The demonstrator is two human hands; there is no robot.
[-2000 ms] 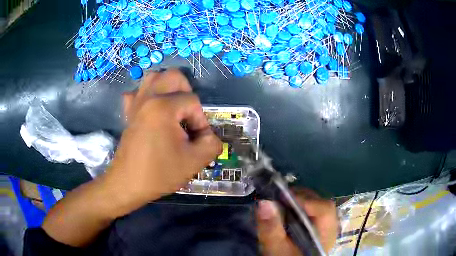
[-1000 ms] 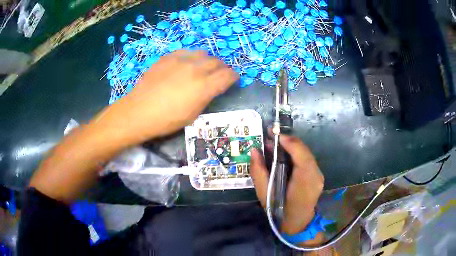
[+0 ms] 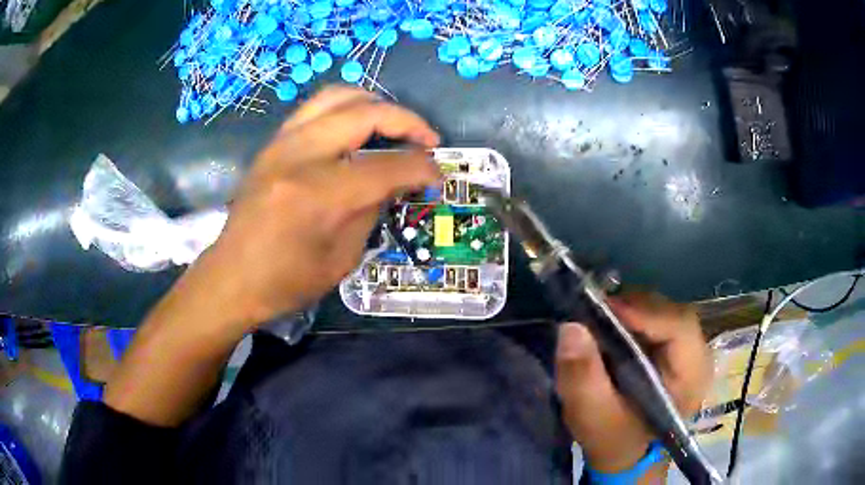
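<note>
The white socket housing lies open on the bench, with a green circuit board and a yellow block inside. My left hand is over the housing's upper left, thumb and fingertips close together near its upper edge. A bit of blue shows just below the fingertips; whether they grip it I cannot tell. My right hand holds the dark soldering iron like a pen. Its metal tip points at the housing's upper right contact strips. A blue band is on my right wrist.
A big pile of blue disc components with silver legs lies behind the housing. A crinkled clear bag lies at the left. A black box stands at the right. Clear plastic bags and a cable are beyond the bench's front edge at lower right.
My left hand has come from the pile's edge to the housing. The iron, upright beside the housing a second ago, now slants with its tip at the housing. The view has shifted.
</note>
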